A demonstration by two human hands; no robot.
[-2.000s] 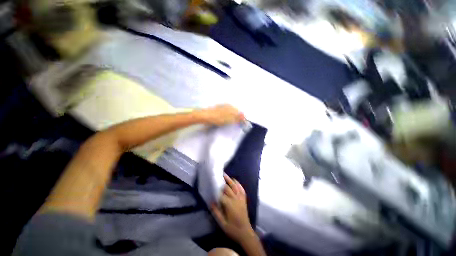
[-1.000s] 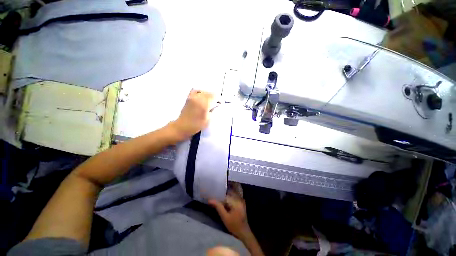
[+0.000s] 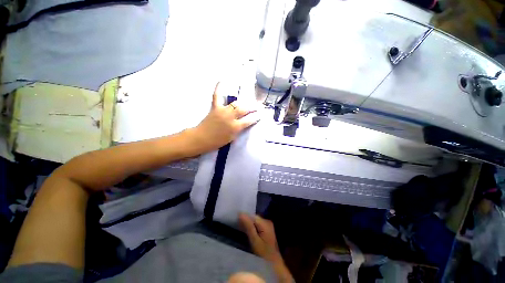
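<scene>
A light grey garment panel (image 3: 238,177) with a dark stripe (image 3: 217,179) runs from beside the needle area down over the table's front edge. My left hand (image 3: 227,122) lies on its upper part with fingers spread, left of the presser foot (image 3: 292,108). My right hand (image 3: 260,235) pinches the panel's lower right edge below the table edge; its fingertips are partly hidden. The sewing machine head (image 3: 354,61) is white. The cloth's upper end is washed out by glare.
Another grey panel (image 3: 105,41) with a dark stripe lies at the upper left, by a worn yellowish board (image 3: 58,121). Thin dark snips (image 3: 381,158) lie right of the needle. Striped cloth (image 3: 149,213) is heaped on the lap. Dark scraps are at lower right.
My left hand has gone from a closed fist to spread fingers and shifted slightly right and down. The view has moved in from a blurred one to the machine. My right hand stays at the panel's lower edge.
</scene>
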